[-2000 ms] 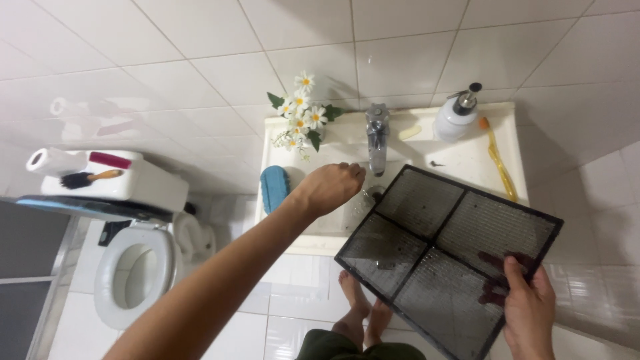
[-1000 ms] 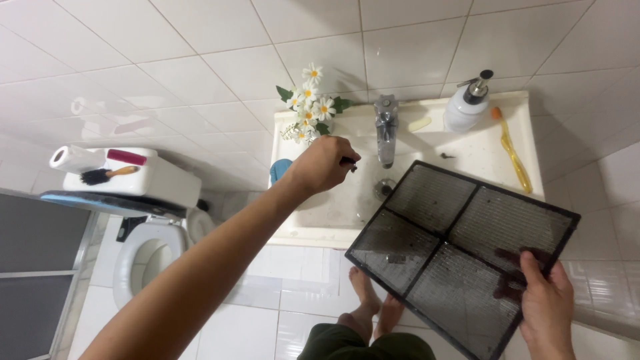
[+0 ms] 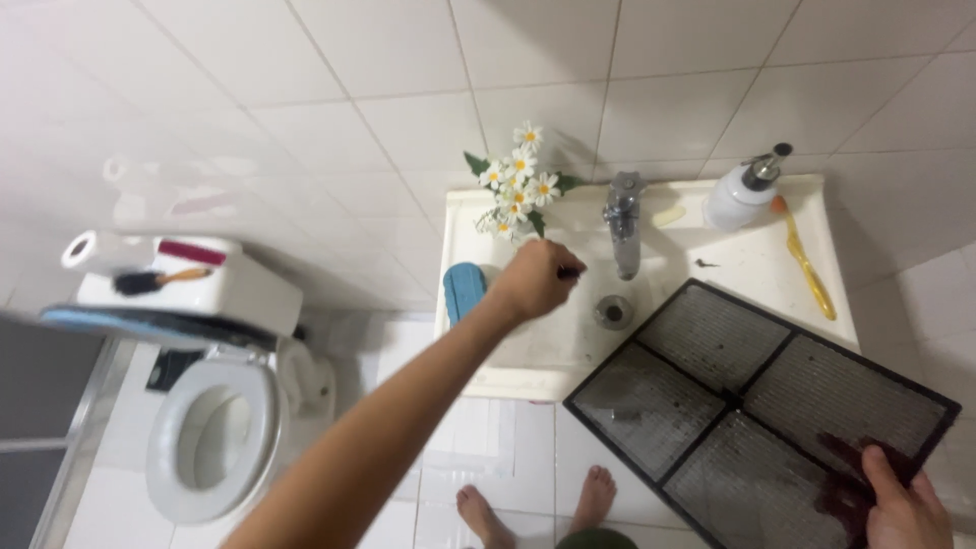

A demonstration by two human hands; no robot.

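My right hand (image 3: 903,499) grips the lower right edge of a black-framed mesh air filter (image 3: 762,358), which is tilted over the sink's right front part. Dark specks and wet patches show on the mesh. My left hand (image 3: 537,282) is over the left half of the white sink (image 3: 534,381), closed on a small dark thing that its fingers mostly hide. Between the left hand and the filter are the drain (image 3: 614,312) and the chrome faucet (image 3: 625,229). A dark clump (image 3: 707,263) lies on the sink top behind the filter.
On the sink top are a blue sponge-like block (image 3: 464,292), artificial daisies (image 3: 518,187), a soap bar (image 3: 669,216), a soap dispenser (image 3: 738,200) and a yellow toothbrush (image 3: 808,267). At left, a toilet (image 3: 213,442) holds a brush (image 3: 156,281) and paper roll (image 3: 114,253) on its tank.
My left hand has moved away from the filter's upper left edge, near the faucet, toward the flowers. The feet on the floor have moved apart.
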